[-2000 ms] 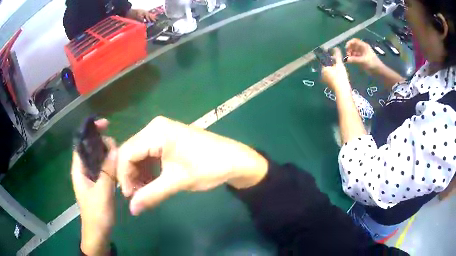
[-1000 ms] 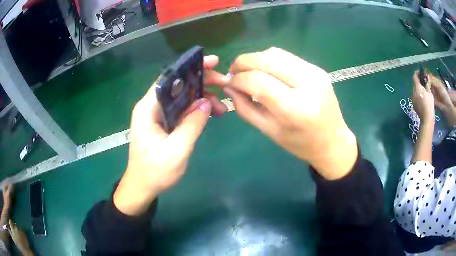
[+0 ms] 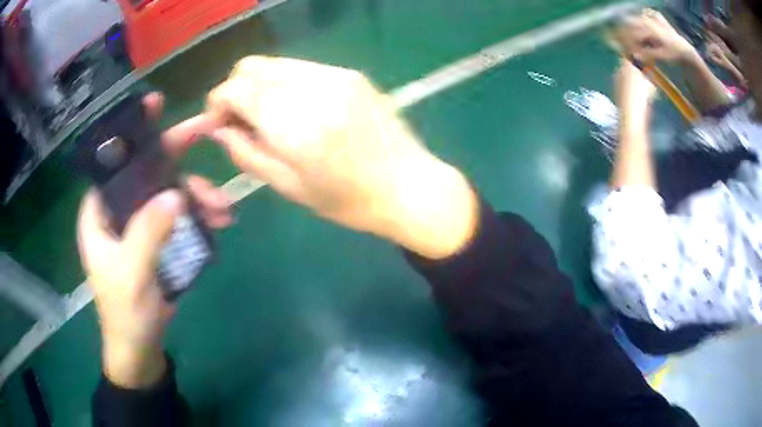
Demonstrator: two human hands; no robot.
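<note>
A black phone front housing (image 3: 125, 179) is held upright and tilted at the left. It shows a round silver disc (image 3: 111, 151) at its upper end and a pale keypad (image 3: 183, 257) at its lower end. My left hand (image 3: 134, 250) grips it, thumb across its middle and fingers around its far side. My right hand (image 3: 334, 142) is just right of the housing, its thumb and forefinger pinched together near my left fingertips. The image is blurred, and I cannot tell whether anything is between the pinched fingertips.
A green bench crossed by a pale strip (image 3: 459, 75) lies beneath. At right a neighbour in a dotted sleeve (image 3: 677, 250) handles a yellow-edged item (image 3: 671, 90) beside white loops (image 3: 591, 108). A red crate (image 3: 180, 29) stands at the far left. A grey post (image 3: 29, 288) is at left.
The view has swung right, so both hands appear further left. The housing has turned to show its keypad. The neighbour now has a yellow-edged item at their hands.
</note>
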